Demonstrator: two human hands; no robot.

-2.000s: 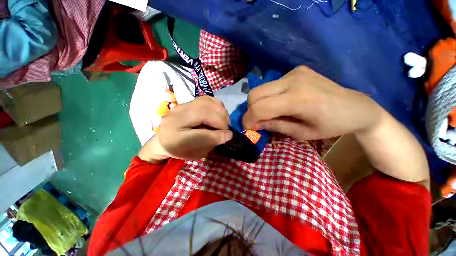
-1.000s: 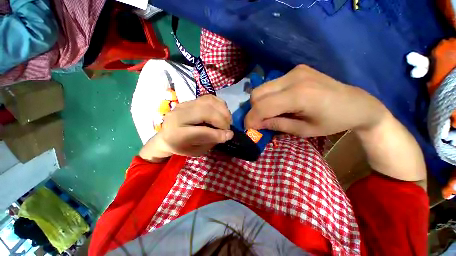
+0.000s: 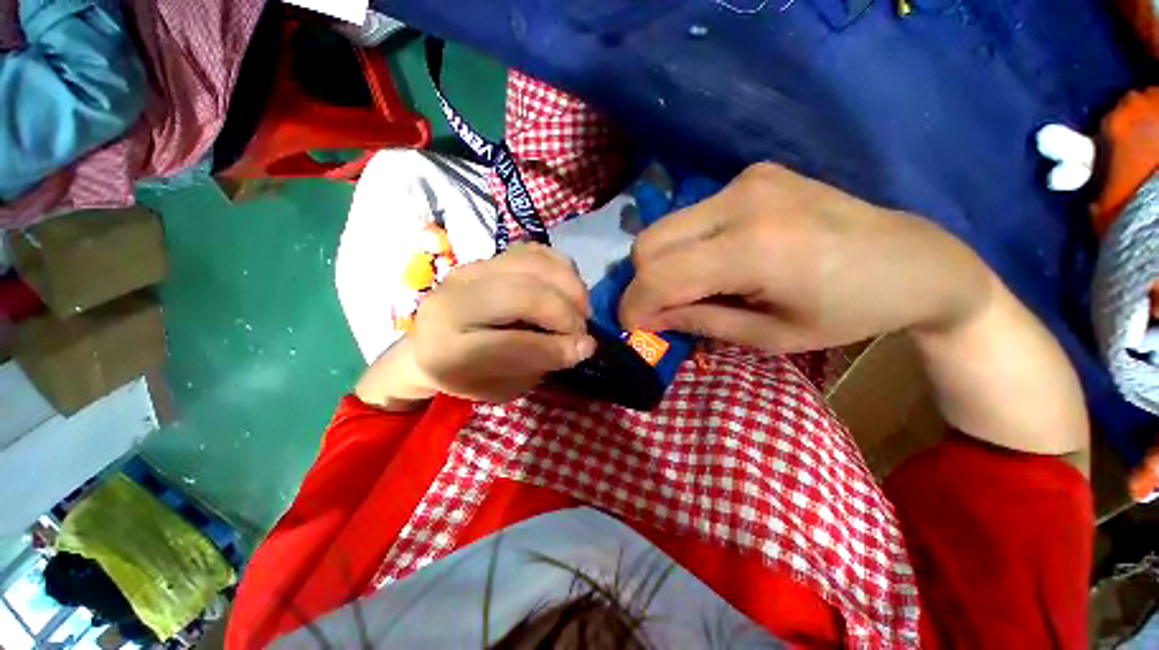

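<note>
My left hand point(image 3: 502, 324) pinches the dark edge of a black plush part point(image 3: 619, 371) over my checked apron. My right hand point(image 3: 750, 260) has its fingertips closed on a blue plush toy point(image 3: 610, 295) that adjoins the black part. A small orange patch point(image 3: 647, 345) with pale marks shows on the blue piece below my right fingertips. A lettered ribbon point(image 3: 508, 178) with white capitals runs down to behind my left hand. No needle or thread can be made out between my fingers.
A white bag of small orange-white parts point(image 3: 381, 229) is beyond my left hand. A dark blue cloth table point(image 3: 890, 140) lies ahead and right, with a small white plush piece point(image 3: 1065, 156) and orange toys at its right. A red stool point(image 3: 343, 121) and boxes stand left.
Both hands keep nearly the same place and hold. The black and blue pieces have shifted only slightly, and the view has moved a little.
</note>
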